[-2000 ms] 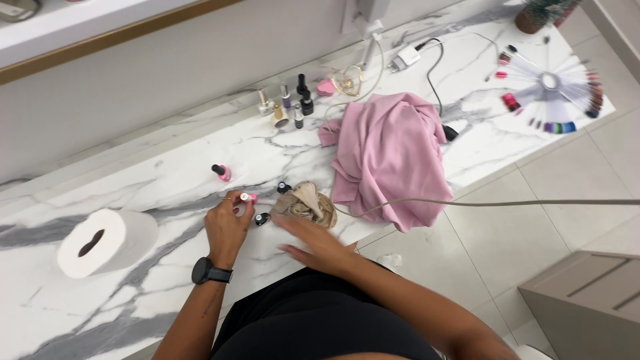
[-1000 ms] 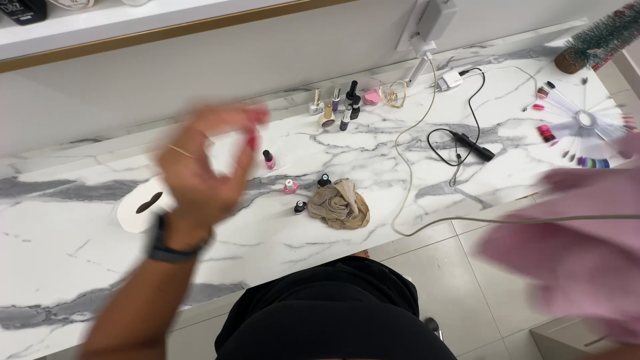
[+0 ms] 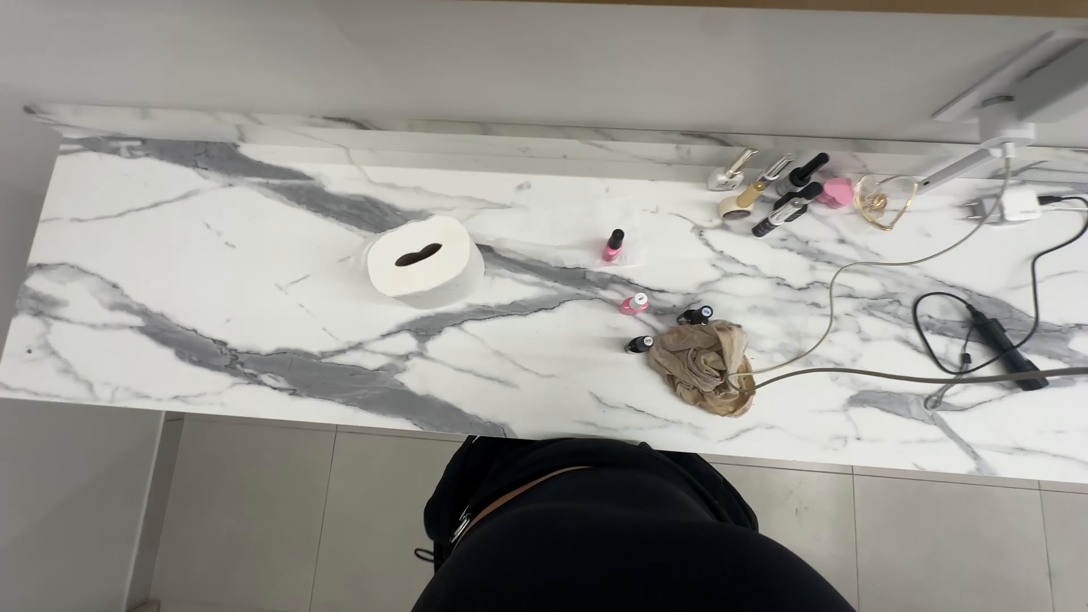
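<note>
Neither my left hand nor my right hand shows in the frame now. On the white marble-patterned counter (image 3: 255, 297), a crumpled tan cloth (image 3: 701, 365) lies near the front edge. Two dark bottles stand beside it, one at its top (image 3: 695, 315) and one at its left (image 3: 640, 344). A pink bottle with a white cap (image 3: 634, 303) is a little farther up. Beyond it is a pink nail polish bottle with a black cap (image 3: 613, 246). Several more nail polish bottles (image 3: 790, 208) are grouped near the wall, beside a pink object (image 3: 836, 193).
A white roll of paper (image 3: 425, 259) stands on the counter's left half. A gold-rimmed clear dish (image 3: 886, 201) is near the wall. At the right are a white power adapter (image 3: 1010, 205), a black handheld device (image 3: 1008, 348) and a long cable (image 3: 892, 374) crossing to the cloth.
The pink fabric lay on the counter, then was at the right edge; now it is out of view. Both hands have left view. The white-capped pink bottle, held first, stands on the counter. The view has shifted left.
</note>
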